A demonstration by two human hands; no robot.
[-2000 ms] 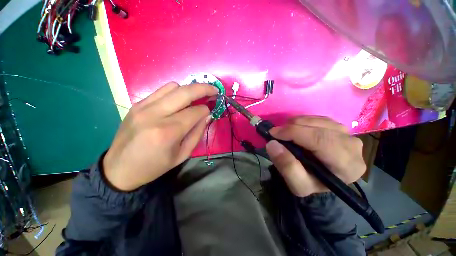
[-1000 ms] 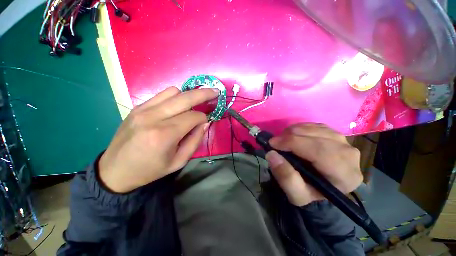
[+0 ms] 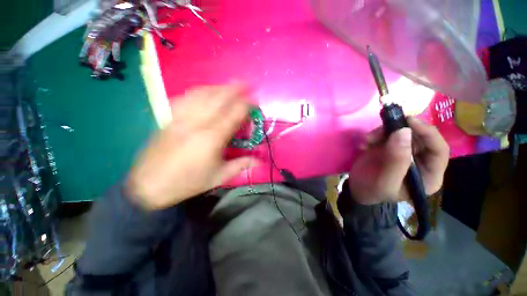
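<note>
The green ring circuit board (image 3: 257,128) lies on the pink-red sheet near its front edge, partly hidden by my left hand. Thin black and white leads run from it to the right and down over the sheet's edge. My left hand (image 3: 190,144) is blurred, over and beside the board's left side, with fingers spread; no held thing shows in it. My right hand (image 3: 399,156) grips the soldering iron (image 3: 393,115) by its black handle, with the tip pointing up and away, right of the board and clear of it.
A tangled pile of wired components (image 3: 110,43) lies at the sheet's far left corner. The clear fume hood (image 3: 404,40) hangs at upper right. A yellowish tub (image 3: 485,110) and a black box (image 3: 511,69) stand at right. Bagged wire harnesses (image 3: 23,173) hang at the left edge.
My right hand has moved right and swung the iron's tip up, away from the board. My left hand's fingers have come off the board's right side and spread. The view has shifted slightly.
</note>
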